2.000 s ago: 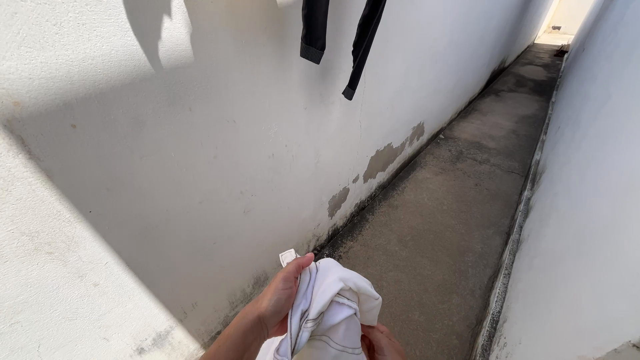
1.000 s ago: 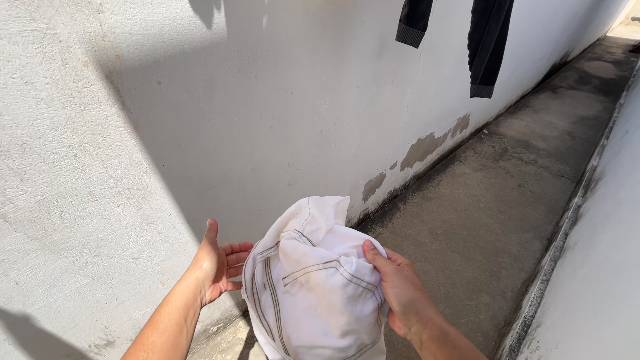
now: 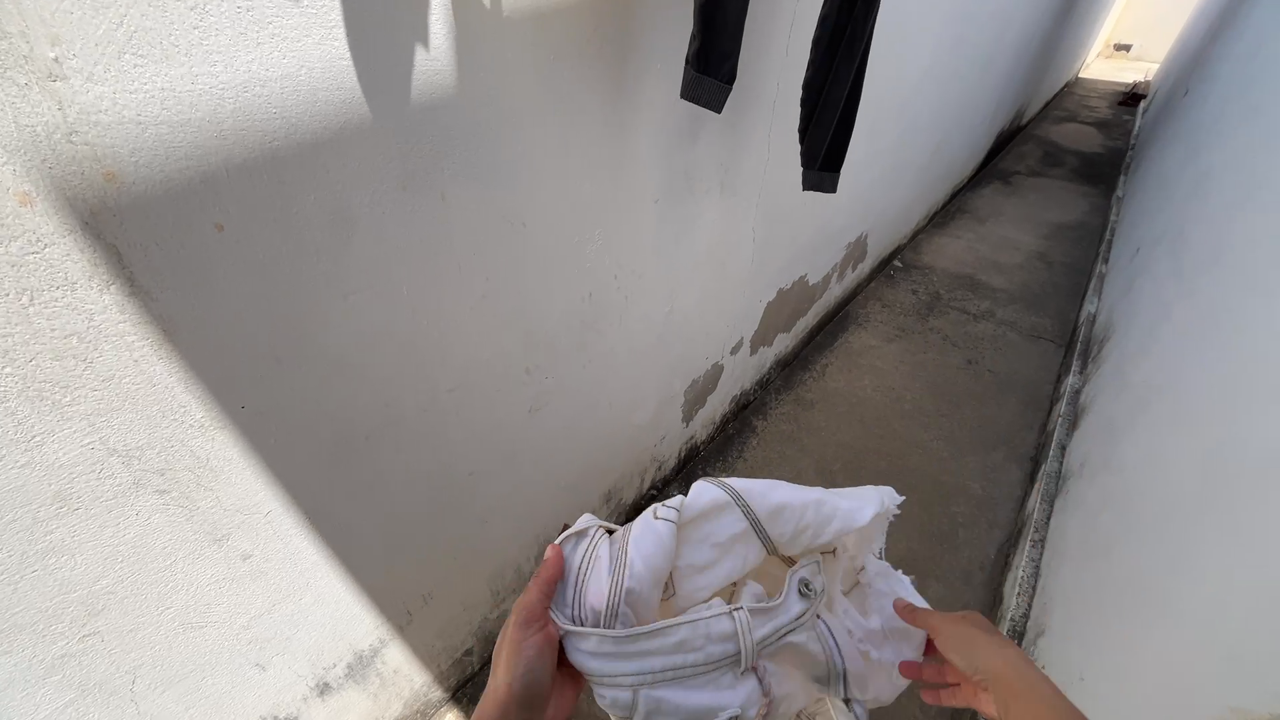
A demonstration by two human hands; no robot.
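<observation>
A white denim garment [image 3: 700,650] with dark contrast stitching, a waistband with belt loops, a metal button and frayed edges lies bunched between my hands at the bottom of the view. My left hand [image 3: 532,640] grips the waistband end, thumb on top and fingers underneath, partly hidden. My right hand [image 3: 965,655] is at the frayed right side, its thumb over the cloth and its fingers at the edge, pinching it loosely. The garment's lower part runs out of view.
Two dark sleeves or trouser legs with ribbed cuffs [image 3: 835,110] hang at the top, before a white plastered wall [image 3: 450,330] with peeling patches. A narrow concrete passage [image 3: 900,370] runs away to the upper right, bounded by another white wall [image 3: 1180,420].
The white garment was bunched up two seconds ago; now it is spread wider, with waistband and button showing. My left hand, held off the cloth with fingers apart one second ago, now grips it.
</observation>
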